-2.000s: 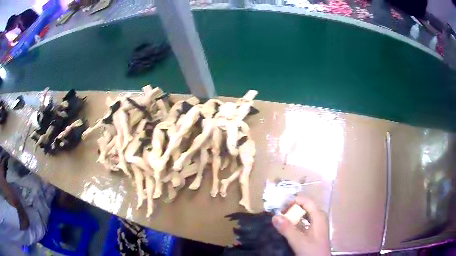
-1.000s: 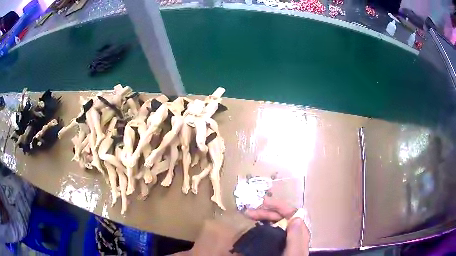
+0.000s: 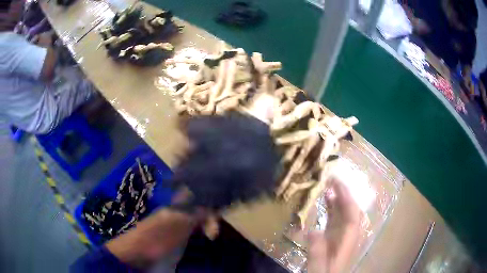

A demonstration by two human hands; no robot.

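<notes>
A dark, ragged-edged skirt piece (image 3: pixel 229 160), blurred, is held up in front of the bench in my left hand (image 3: pixel 184 218). The piece hides most of my left fingers; a small pale tip shows below it, and I cannot tell if it is a finger or a figure part. My right hand (image 3: pixel 339 229) is blurred, empty, with fingers apart, over the bench at the lower right. Cream figure lower bodies (image 3: pixel 224 80) lie heaped on the bench behind the dark piece and beside my right hand.
Dark-and-cream parts (image 3: pixel 141 37) lie farther up the brown bench (image 3: pixel 139 101). A green conveyor (image 3: pixel 395 117) and grey post (image 3: pixel 331 48) stand beyond. A blue crate (image 3: pixel 160 165) of parts is on the floor at left, near a blue stool (image 3: pixel 75 144) and a seated person (image 3: pixel 26 80).
The view has turned left, bringing the crate and seated person further in. The dark piece, earlier low by both hands, is now raised in my left hand. My right hand has let go and opened.
</notes>
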